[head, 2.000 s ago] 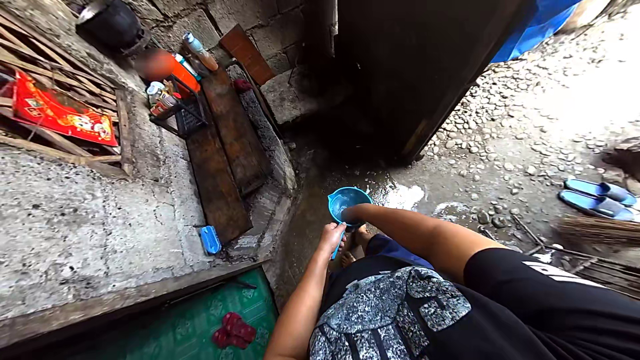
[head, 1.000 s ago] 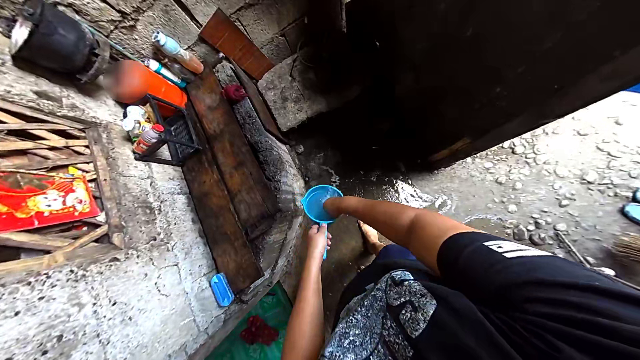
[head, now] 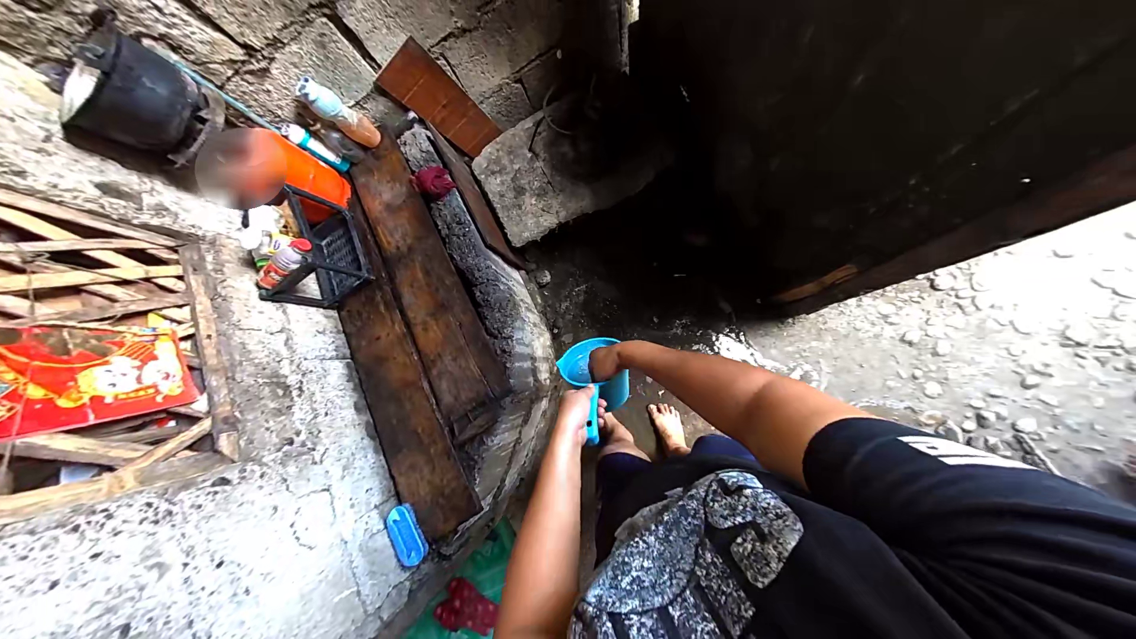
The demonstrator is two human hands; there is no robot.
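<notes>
A blue plastic dipper (head: pixel 577 359) is held over the wet ground, just right of the curved concrete ledge. My left hand (head: pixel 581 410) grips its handle, which points down toward my body. My right hand (head: pixel 607 362) reaches into the bowl of the dipper; its fingers are hidden inside, so whether they hold something cannot be seen. My bare feet (head: pixel 667 429) show below the dipper.
Dark wooden planks (head: pixel 417 302) lie on the ledge, with a blue scrub brush (head: pixel 406 535) at their near end. Farther back are a black plastic crate (head: pixel 333 257), an orange container (head: pixel 311 173), bottles (head: pixel 342 111) and a blackened pot (head: pixel 133 93). A dark panel (head: pixel 887 133) stands at right.
The view has shifted left, so the slippers seen at the right earlier are out of sight. My left hand keeps its hold on the dipper, and my right hand stays at its bowl.
</notes>
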